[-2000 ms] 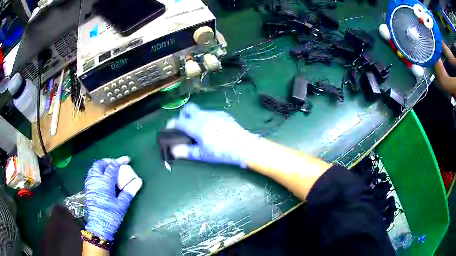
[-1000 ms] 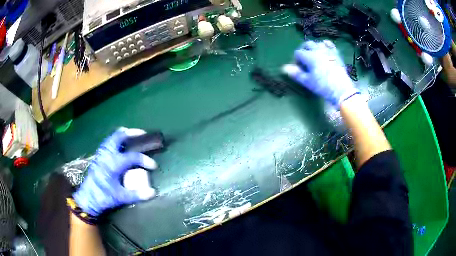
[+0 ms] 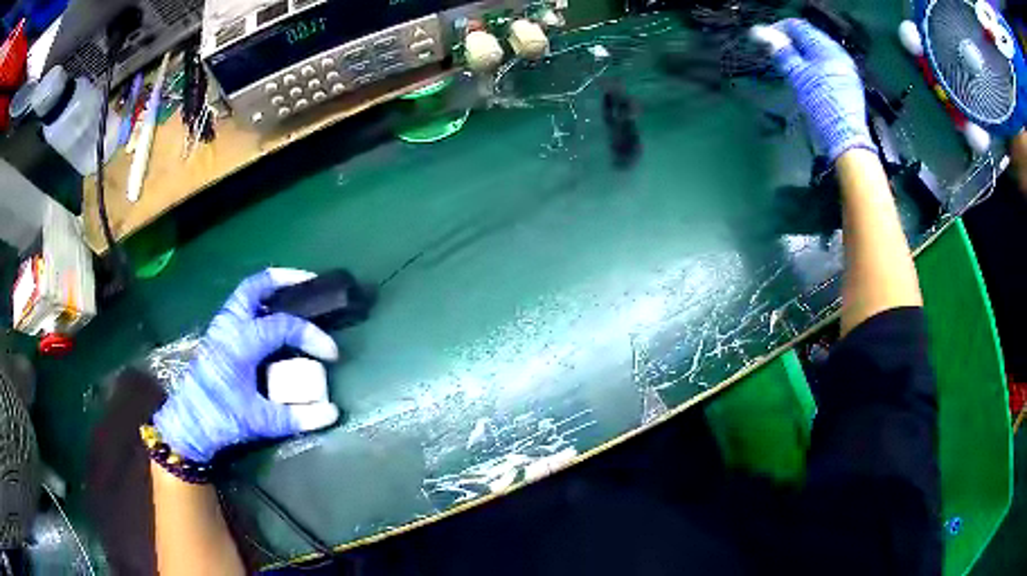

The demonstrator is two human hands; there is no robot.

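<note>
My left hand (image 3: 242, 366), in a blue-white knit glove, holds a black power adapter (image 3: 321, 298) between its upper fingers, over the left part of the bench. A white rounded block (image 3: 297, 383) sits in the curl of the same hand. A thin black cable runs from the adapter up to the right, towards a blurred dark cord bundle (image 3: 621, 126). My right hand (image 3: 822, 90), also gloved, reaches to the pile of black adapters and cables (image 3: 721, 51) at the back right. Its fingers are extended; blur hides whether they touch anything.
A test instrument (image 3: 327, 56) with round cream terminals (image 3: 507, 43) stands on a wooden shelf (image 3: 169, 214) at the back left. A small blue fan (image 3: 971, 56) is at the far right. A green bin (image 3: 969, 394) stands beside the bench's right edge. A small carton (image 3: 54, 281) is at left.
The adapter has passed from my right hand to my left. My right hand has moved far to the back right, over the pile. The cord bundle has shifted. The camera view has also shifted.
</note>
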